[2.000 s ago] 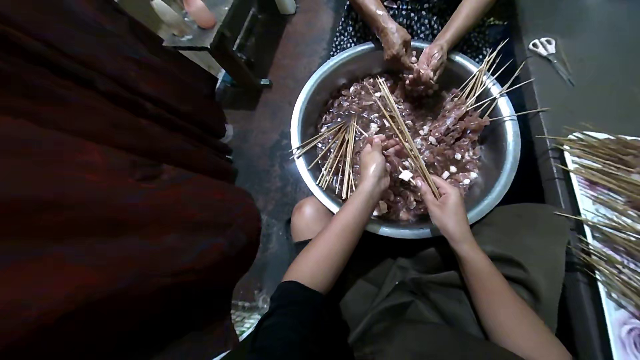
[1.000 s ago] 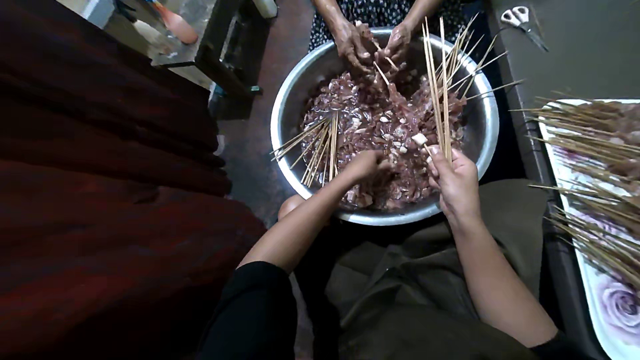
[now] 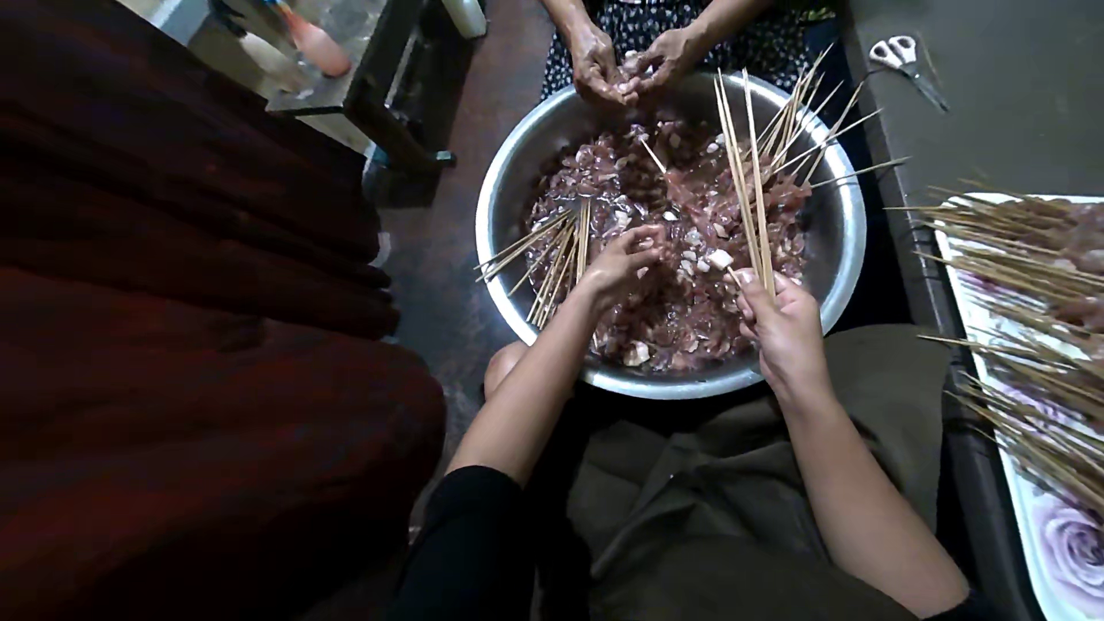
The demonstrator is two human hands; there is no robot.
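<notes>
My right hand [image 3: 780, 323] holds several bamboo skewers [image 3: 749, 198] upright at the basin's right side; a white piece, perhaps fat [image 3: 719, 259], is on a skewer tip by its thumb. My left hand [image 3: 625, 263] is over the cut raw meat [image 3: 681, 319], fingers curled; whether it holds a piece I cannot tell. The meat lies in a large metal basin [image 3: 668, 388]. Left of my left hand, a bundle of bare skewers [image 3: 561, 259] leans in the meat. Loaded skewers [image 3: 789, 138] rest at the basin's right rim.
Across the basin, another person's hands [image 3: 625, 73] hold a bit of meat. To the right, a floral tray [image 3: 1018, 483] bears many meat skewers, and scissors [image 3: 906, 65] lie on the dark table [image 3: 992, 129]. Dark red cloth [image 3: 216, 388] hangs at the left.
My left hand has moved away from the skewers in my right hand and down to the meat. The other person's hands have moved up to the basin's far rim.
</notes>
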